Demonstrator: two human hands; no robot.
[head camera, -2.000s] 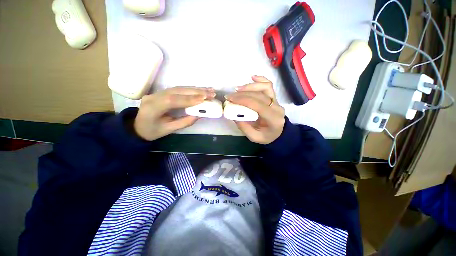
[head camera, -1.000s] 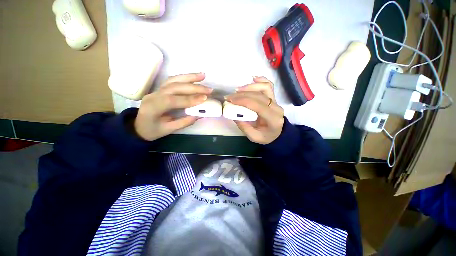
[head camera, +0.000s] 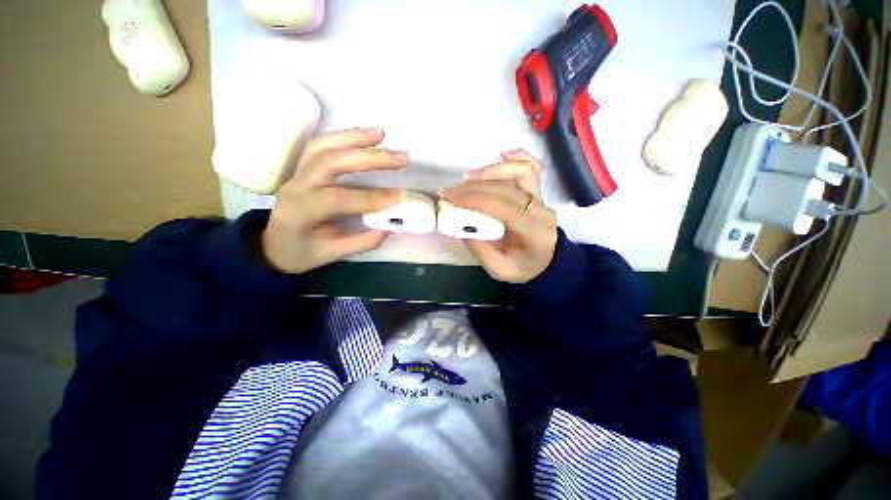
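My left hand (head camera: 318, 210) holds a cream rounded unit (head camera: 403, 215) by its sides, with two fingers lifted and spread off it. My right hand (head camera: 513, 220) holds a second cream rounded unit (head camera: 471, 224). The two units are side by side, ends towards me, and touch or nearly touch. Each shows a small dark port slot. They are over the front part of the white sheet (head camera: 420, 107). The red and black infrared thermometer (head camera: 565, 103) lies on the sheet beyond my right hand.
Other cream units lie at the left of the sheet (head camera: 262, 132), its top edge (head camera: 285, 12), its right side (head camera: 687, 127) and on the brown cardboard (head camera: 147, 47). A power strip (head camera: 738, 190) with adapters, white cables (head camera: 772, 59) and folded cardboard (head camera: 850, 264) stand at right.
My left hand's upper fingers have lifted and spread away from its unit. Both units and my right hand have stayed almost in place.
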